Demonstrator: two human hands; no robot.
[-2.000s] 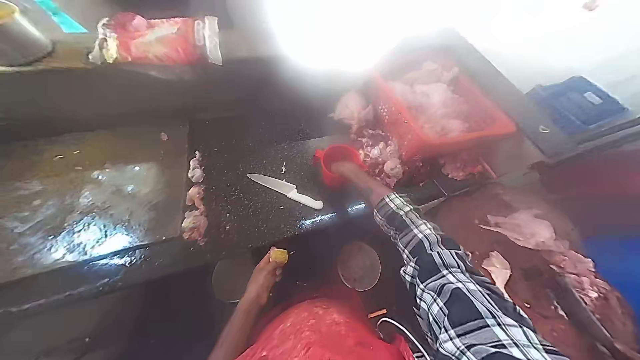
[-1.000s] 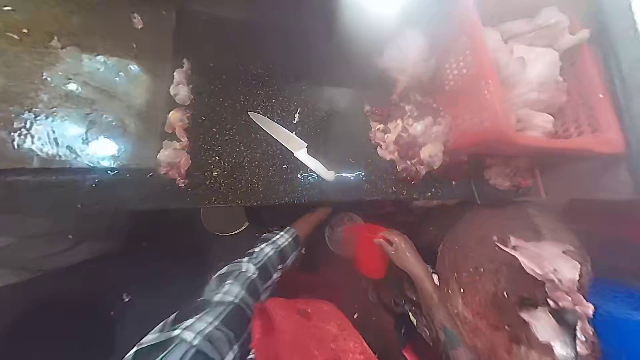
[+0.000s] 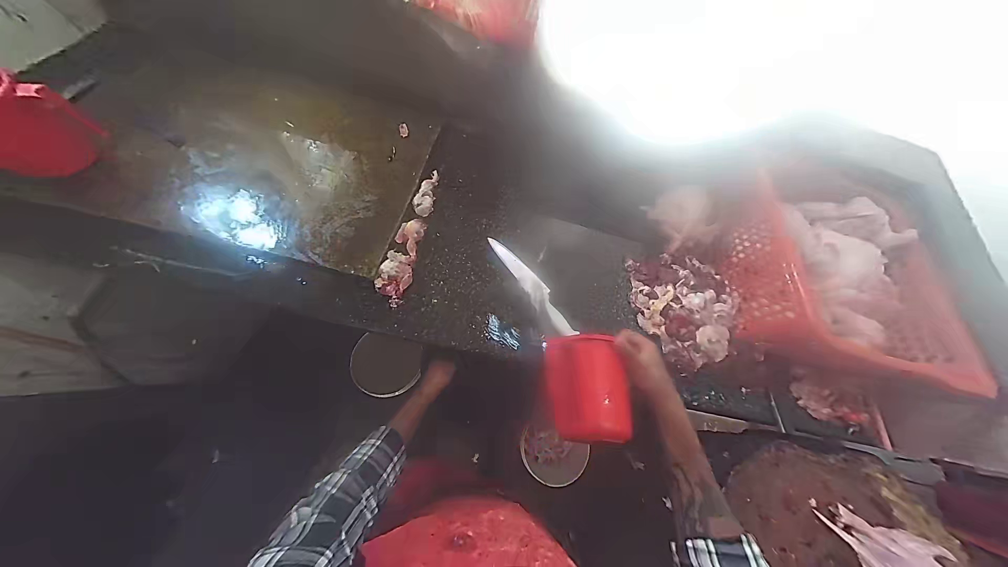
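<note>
My right hand (image 3: 642, 361) grips the handle of a red plastic mug (image 3: 589, 387) above the counter's front edge. Beyond the mug a kitchen knife with a white handle (image 3: 524, 272) lies on the dark speckled stone counter (image 3: 472, 228); the mug's rim overlaps the handle's end in view. My left hand (image 3: 439, 368) is down at the counter's front edge, its fingers hidden in shadow. Below the mug stands a round container (image 3: 555, 457) with bits inside. A heap of meat scraps (image 3: 681, 307) lies right of the knife, and a row of scraps (image 3: 409, 236) left of it.
A red perforated plastic crate (image 3: 787, 276) with pale poultry meat stands at the right. In front of it is a round chopping block (image 3: 787, 488) with meat on it. Another round container (image 3: 386, 364) sits below the counter at left. A wet board (image 3: 315, 189) covers the left side.
The red mug, low by the round container one second ago, has been raised to the counter's edge in my right hand. The yellow item in a hand two seconds ago is no longer seen.
</note>
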